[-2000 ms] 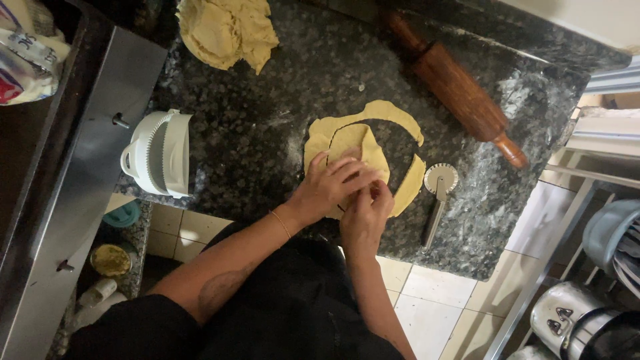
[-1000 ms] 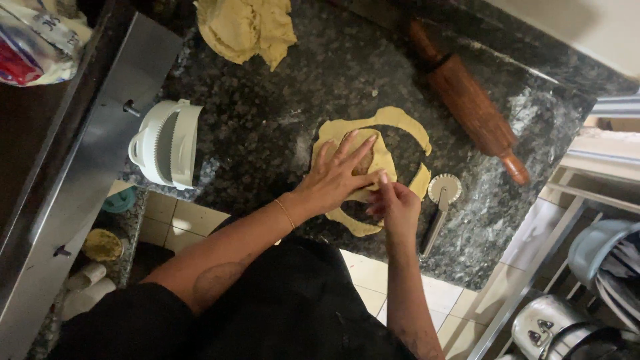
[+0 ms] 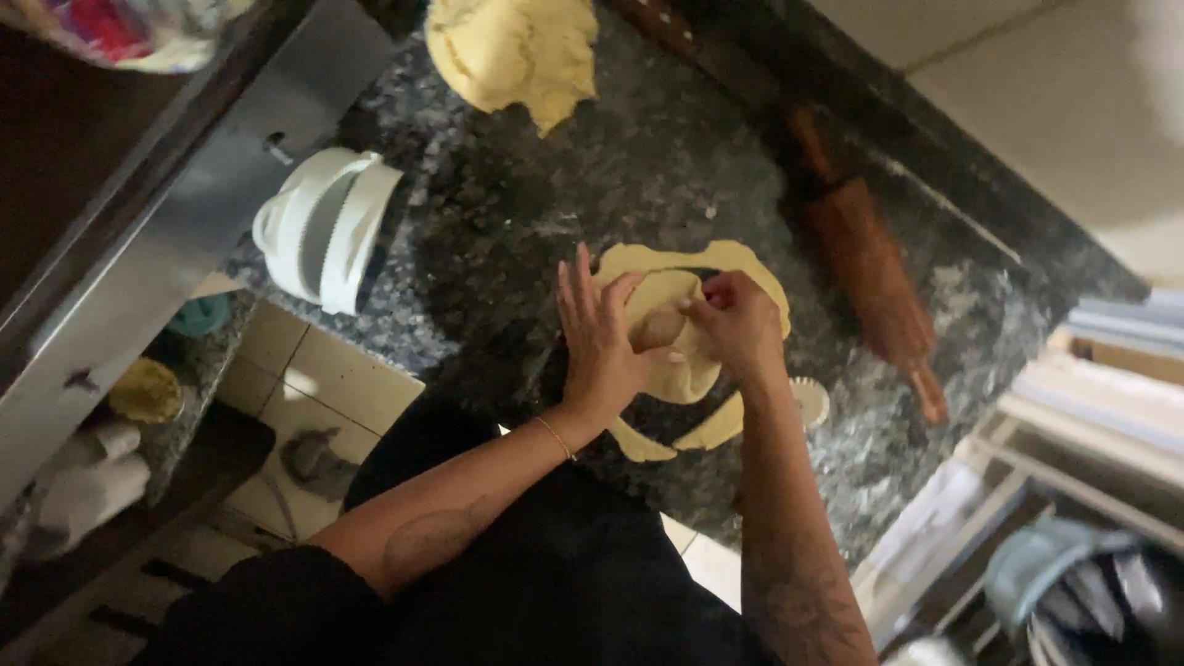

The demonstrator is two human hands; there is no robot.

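A round piece of dough (image 3: 680,375) lies on the dark stone countertop, with a pinkish-brown filling (image 3: 660,326) at its middle. Around it curve cut strips of dough (image 3: 754,268). My left hand (image 3: 601,338) rests at the left edge of the round, fingers spread, thumb over the dough. The fingertips of my right hand (image 3: 740,319) pinch the upper right edge of the round and lift it. Partly behind my right forearm is a pastry wheel (image 3: 810,401); its handle is hidden.
A wooden rolling pin (image 3: 869,268) lies at the right, near the wall. More dough (image 3: 513,55) is at the top. White plastic dough presses (image 3: 324,231) stand at the left beside a metal-fronted appliance (image 3: 185,231). A rack with a blue bowl (image 3: 1041,564) is at lower right.
My left hand has moved off the top of the dough to its left side, and the filling now shows. My right hand has moved up to the upper right edge. The view has shifted closer.
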